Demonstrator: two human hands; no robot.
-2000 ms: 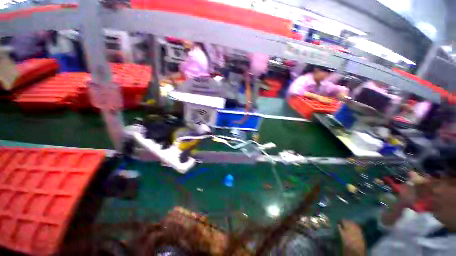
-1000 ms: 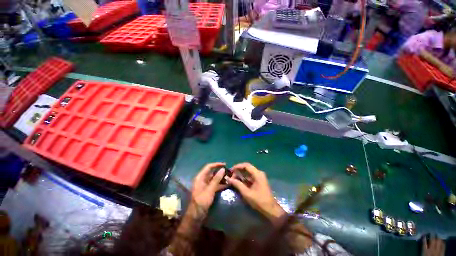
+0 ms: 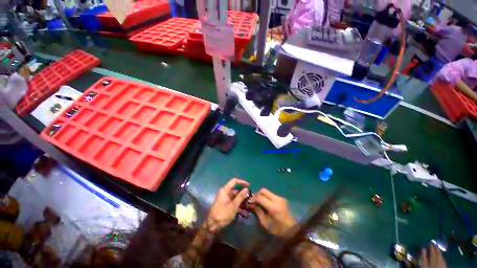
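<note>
A small dark device unit [image 3: 248,200] is held between the fingertips of both hands, low over the green mat. My left hand [image 3: 226,204] grips it from the left and my right hand [image 3: 272,209] touches it from the right with thumb and fingers. The fingers partly hide the unit, so its details cannot be told. A red-orange blister tray [image 3: 128,131] lies to the left, with small dark units in several pockets along its left edge.
A white power strip [image 3: 267,125] and cable lie along the metal rail. A blue cap [image 3: 326,174], blue stick [image 3: 282,151] and small black holder [image 3: 223,139] sit on the mat. Pale yellow pieces [image 3: 185,215] lie at the bench edge. Another person's hand [image 3: 432,258] is at lower right.
The view has swung from the right towards the bench, then slightly further left. Both hands have come clearly into view and stay together at the unit, with their fingers slightly shifted.
</note>
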